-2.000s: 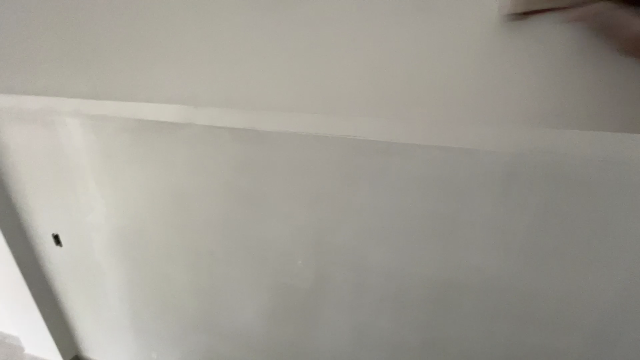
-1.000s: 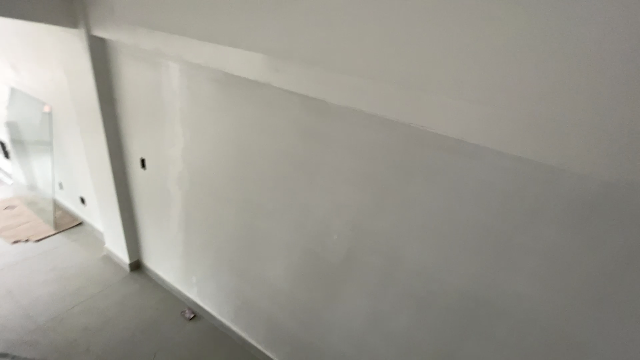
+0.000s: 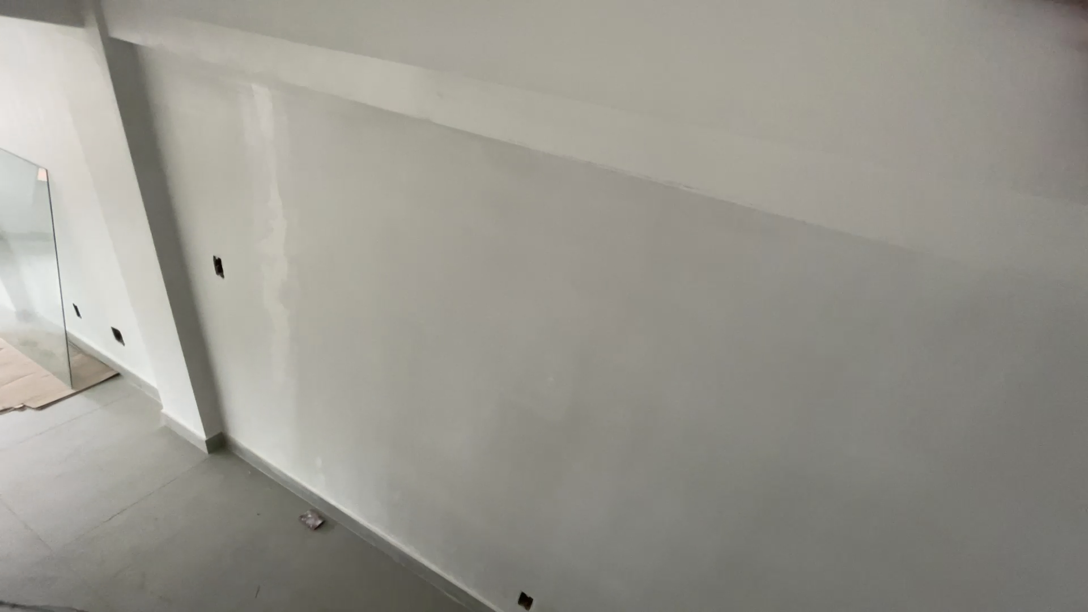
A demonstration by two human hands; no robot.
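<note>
Neither my left hand nor my right hand can be made out in the head view. A pale painted wall (image 3: 595,340) fills most of it, with a lighter vertical patch (image 3: 274,221) toward its left side. Dark rectangular openings sit in the wall, one at mid height (image 3: 218,266) and another low down near the bottom edge (image 3: 525,601). Along the top, the wall meets a projecting pale band (image 3: 510,110) on a slanting line. A dark reddish blur touches the top right corner; what it is I cannot tell.
A pillar (image 3: 161,255) stands at the left. Behind it a glass panel (image 3: 34,255) rests over cardboard sheets (image 3: 47,382) on the grey tiled floor (image 3: 127,527). A small crumpled scrap (image 3: 312,519) lies near the baseboard (image 3: 357,529).
A blurred brown shape, perhaps a hand, at the top right two seconds ago is largely out of view. The view has swung to take in the floor and glass panel.
</note>
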